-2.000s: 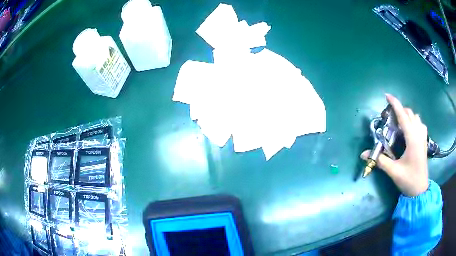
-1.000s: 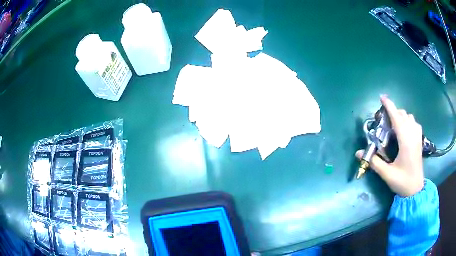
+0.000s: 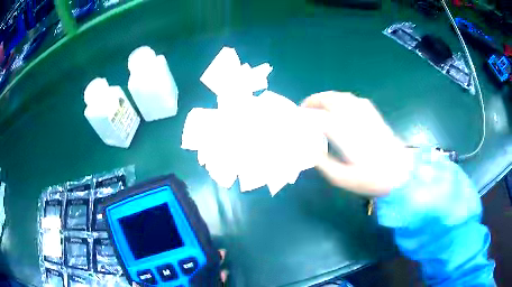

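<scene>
The handheld tester (image 3: 150, 227), black with a bright blue face and dark screen, is tilted at the lower centre-left. Fingertips of my left hand (image 3: 223, 265) show at its right edge; the rest is hidden behind it. My right hand (image 3: 359, 143), blurred, is at the right edge of the overexposed white wipes pile (image 3: 252, 134). Thumb and fingers are apart around that edge; whether they grip a wipe is unclear. The air blow gun lies on the bench, mostly hidden behind my right hand and sleeve; its brass tip (image 3: 370, 207) shows.
Two white bottles (image 3: 152, 87) (image 3: 113, 115) stand at the left back. The lens tray (image 3: 77, 210) lies left, partly behind the tester. A clear plastic pack (image 3: 432, 55) lies at the far right. A thin pale hose (image 3: 481, 106) curves along the right side.
My right hand has let go of the air gun and moved left to the wipes. The tester has come further up into view and tilted left over the lens tray. The view has shifted.
</scene>
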